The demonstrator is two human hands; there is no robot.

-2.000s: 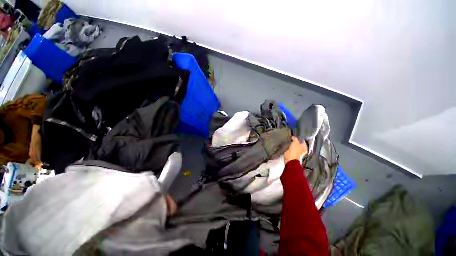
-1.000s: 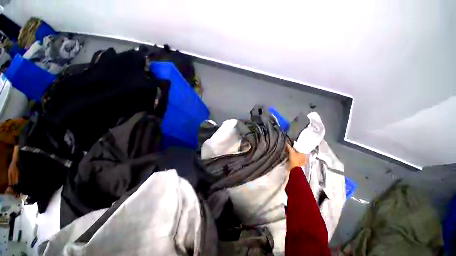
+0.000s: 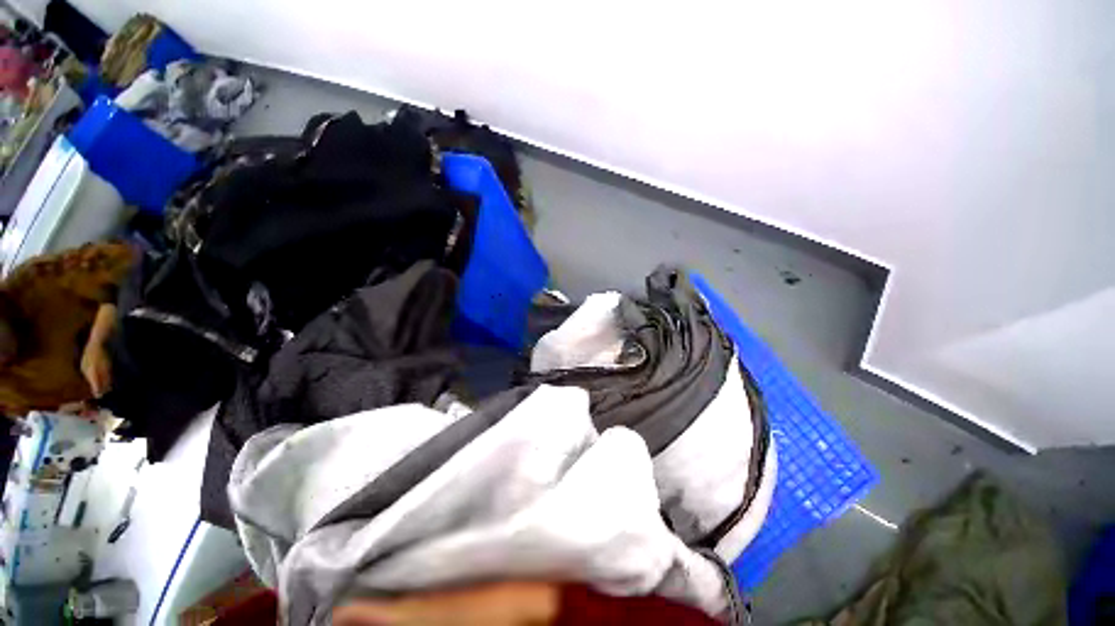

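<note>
A part-sewn jacket or coat body (image 3: 489, 501), off-white inside with a grey-brown strip across it, lies bunched in front of me. My right hand (image 3: 446, 607) is a blur at the bottom edge, lying across the near side of this cloth. Its fingers are too unclear to show a grip. A red sleeve runs from it to the right. My left hand is hidden; only a bit of red sleeve (image 3: 248, 609) shows at the bottom left. More grey and off-white garments (image 3: 709, 422) lie folded over a blue crate (image 3: 807, 446) beyond.
A black garment heap (image 3: 330, 208) rests by another blue crate (image 3: 495, 263). A white machine table (image 3: 159, 538) is at lower left. Another person's hand (image 3: 98, 355) and brown sleeve show at left. An olive heap (image 3: 966, 550) lies on the floor at right, below a white wall.
My right hand has left the crate pile and come back to the bottom edge. Pale cloth from the pile's right side is now bunched nearer me, uncovering more of the blue crate.
</note>
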